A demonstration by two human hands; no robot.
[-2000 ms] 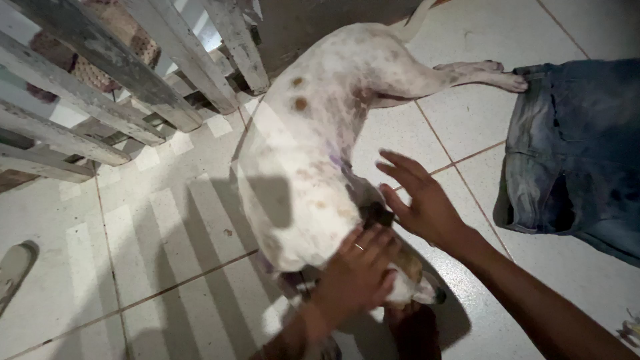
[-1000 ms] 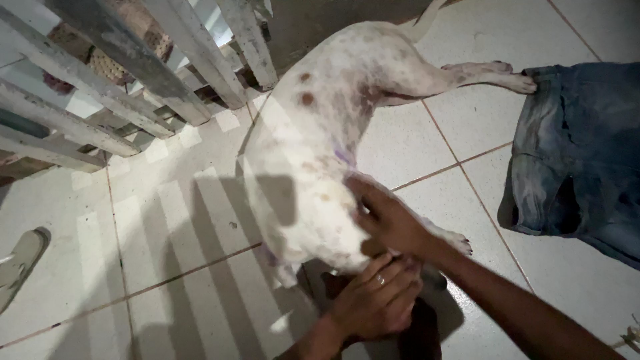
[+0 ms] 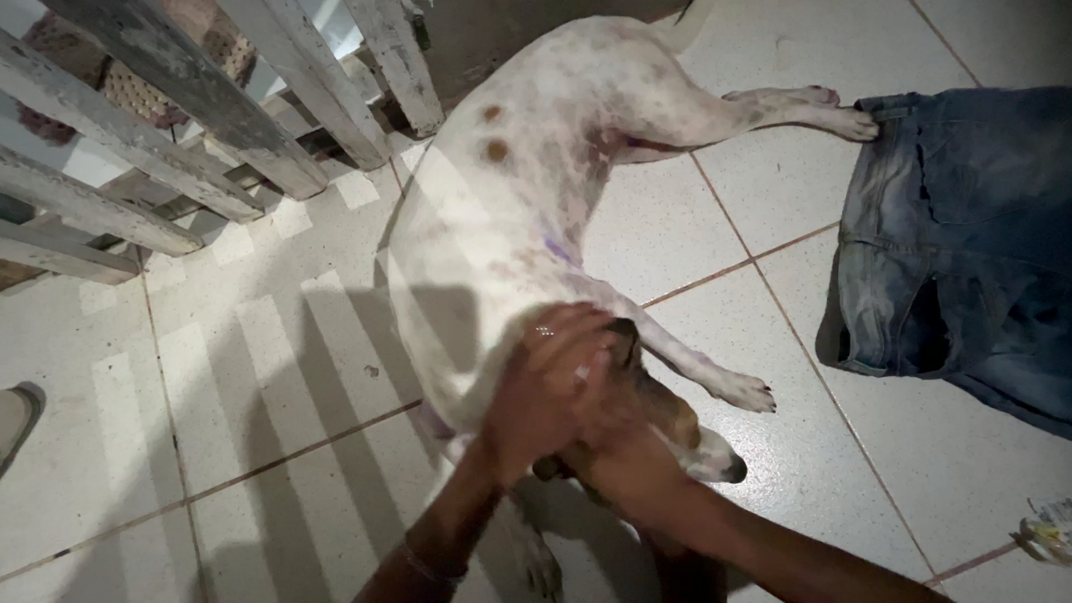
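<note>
A white dog with brown spots (image 3: pixel 469 218) lies on its side on the tiled floor, its brown and white head (image 3: pixel 708 444) pointing to the lower right. My left hand (image 3: pixel 536 377) rests on the back of the dog's head and neck, with a ring on one finger. Beside it and partly overlapping, my right hand (image 3: pixel 599 410) lies against the dog's head near the ear. Both hands are blurred, and the fingers partly hide one another. A purple mark (image 3: pixel 557 248) shows on the dog's side, behind the front leg.
Worn blue denim clothing (image 3: pixel 988 243) lies at the right, touching a hind paw. A painted wooden slatted gate (image 3: pixel 285 84) stands at the upper left. A sandal (image 3: pixel 18 423) is at the left edge, and a crumpled wrapper (image 3: pixel 1047 532) at the lower right.
My hands have come together over the back of the dog's head. Two seconds ago my right hand was raised with its fingers spread. The dog's muzzle, hidden one second ago, shows now.
</note>
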